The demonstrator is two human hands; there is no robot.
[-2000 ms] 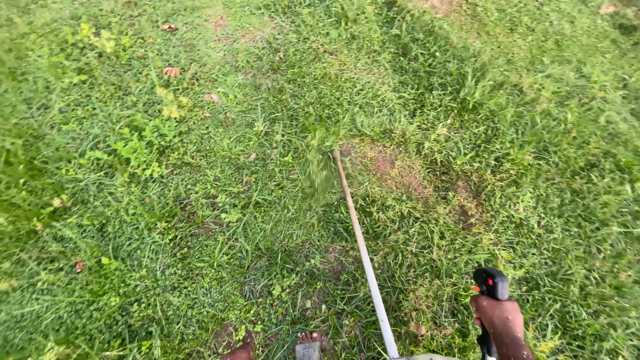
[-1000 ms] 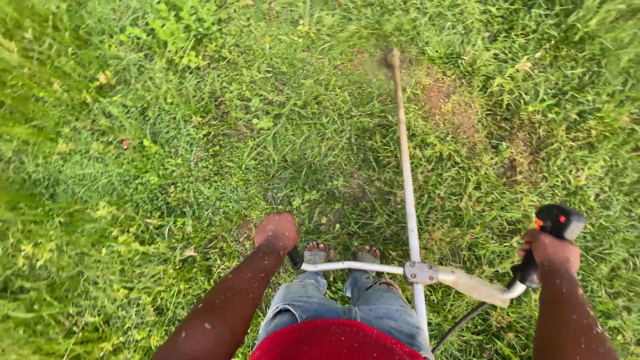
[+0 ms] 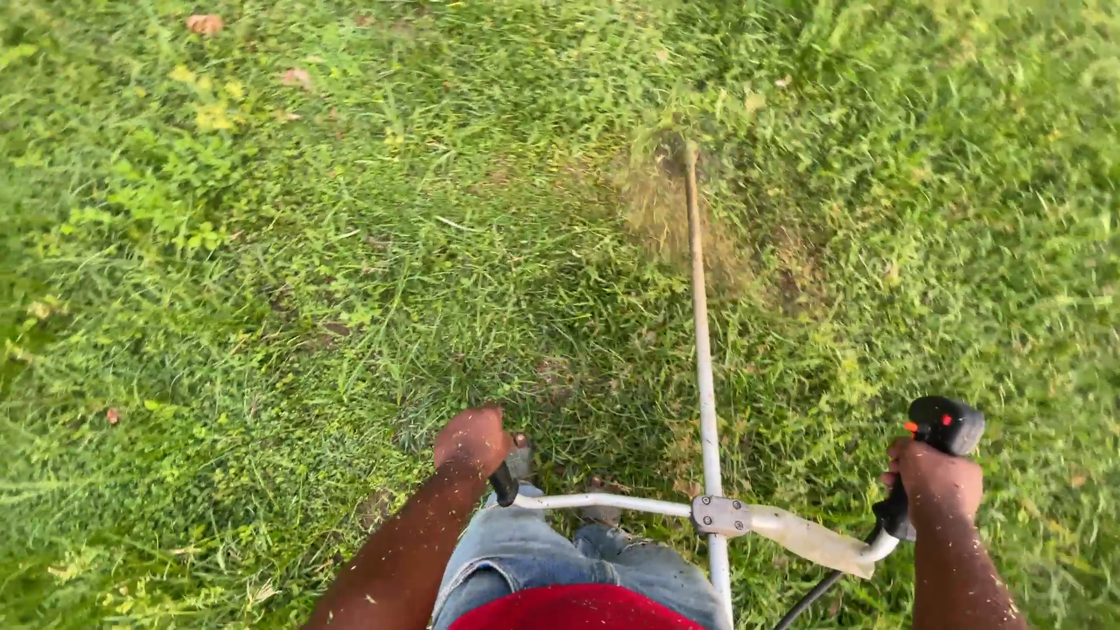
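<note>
A brush cutter's pale metal shaft point(image 3: 705, 376) runs from beside my legs up to its cutting head point(image 3: 669, 153), which is blurred over the grass. My left hand point(image 3: 472, 440) grips the black left handle grip point(image 3: 505, 486) of the white handlebar point(image 3: 604, 501). My right hand point(image 3: 938, 481) is closed around the black throttle grip point(image 3: 954, 426), which has red and orange controls. A bolted clamp point(image 3: 720, 515) joins handlebar and shaft. Whitish wrapping point(image 3: 809, 540) covers part of the bar's right side. Bits of cut grass stick to both forearms.
Short green grass point(image 3: 420, 289) surrounds me, with a brown bare patch point(image 3: 796, 262) right of the shaft. Leafy weeds point(image 3: 175, 188) grow on the left, and dry leaves point(image 3: 205, 24) lie at the upper left. A foot point(image 3: 520, 455) shows below my left hand.
The cutting head has swung to the left across the bare patch since one second ago. Both hands remain on the handles. The view has shifted between frames.
</note>
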